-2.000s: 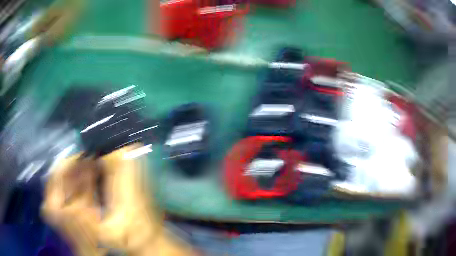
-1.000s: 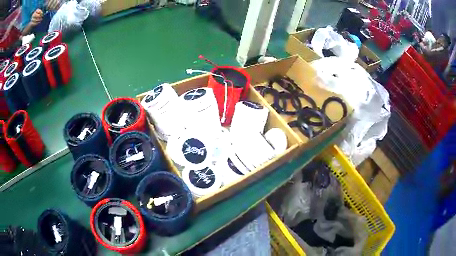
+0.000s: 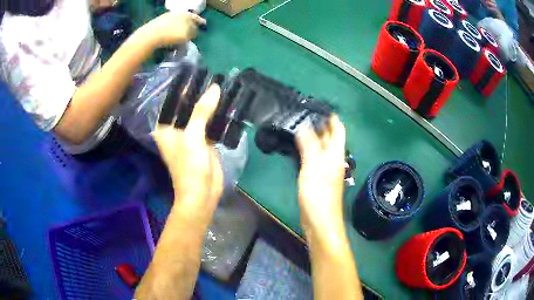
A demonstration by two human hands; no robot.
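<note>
My left hand (image 3: 190,158) is at the left part of a fanned pile of black strips (image 3: 234,108), with several strips between and beside its fingers. My right hand (image 3: 321,149) has its fingertips over the right end of the pile, where shiny pieces show. What lies under these fingertips is blurred. A navy speaker housing (image 3: 387,199) stands on the bench right of my right hand, open end up, with a white connector inside.
More navy housings and a red housing (image 3: 430,258) stand at lower right, by white rings (image 3: 502,270). Red housings (image 3: 430,82) stand beyond the bench rail (image 3: 363,79). A person's arm (image 3: 111,88) reaches in at upper left near a clear plastic bag (image 3: 146,96). A purple crate (image 3: 99,252) is at lower left.
The view has swung left from the carton of white rings to the black strips. Both my hands, out of view a second ago, are now at the strip pile.
</note>
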